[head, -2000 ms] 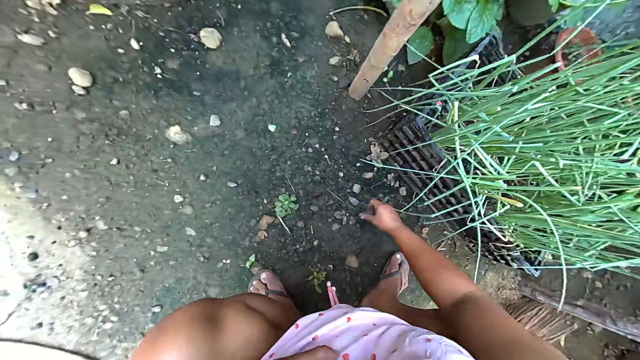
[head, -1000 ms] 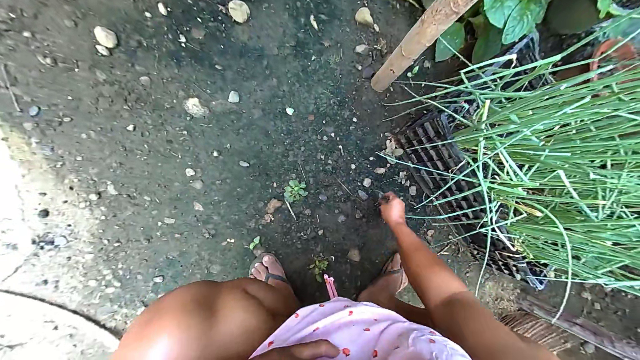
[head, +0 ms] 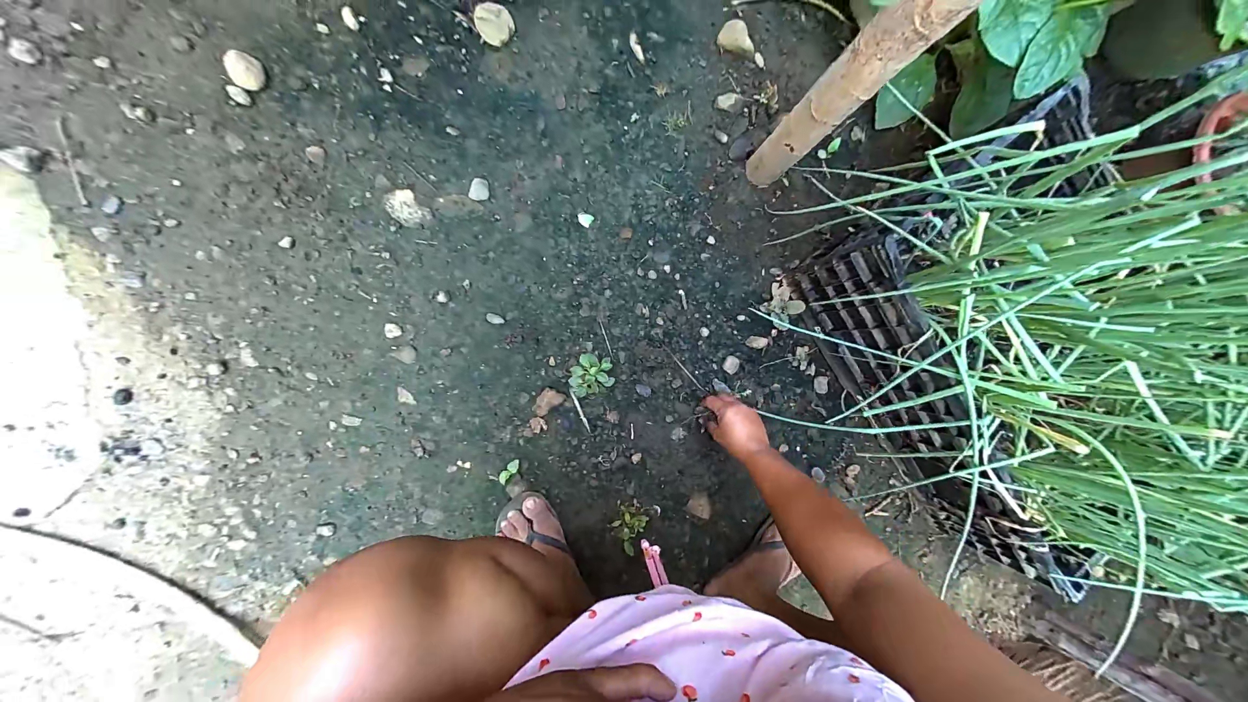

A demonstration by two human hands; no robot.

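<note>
My right hand (head: 735,425) reaches down to the pebbly soil between my feet and a black plastic crate. Its fingertips are at the ground near small stones and a thin dry stem; whether they pinch anything is too small to tell. My left hand (head: 595,684) lies on the pink patterned cloth (head: 721,648) over my lap, only partly in view. Left of the right hand grows a small green weed (head: 591,374); a second weed (head: 632,521) stands between my feet.
The black crate (head: 877,312) holds long, thin green leaves (head: 1092,390) that spill toward my right arm. A wooden pole (head: 838,97) rises at the upper right beside broad-leaved plants (head: 1043,44). Stones (head: 244,70) dot the soil, and pale concrete (head: 49,390) lies at the left.
My right hand stays low near the ground; its fingers, spread two seconds ago, are now drawn closer together. The left hand remains on the cloth.
</note>
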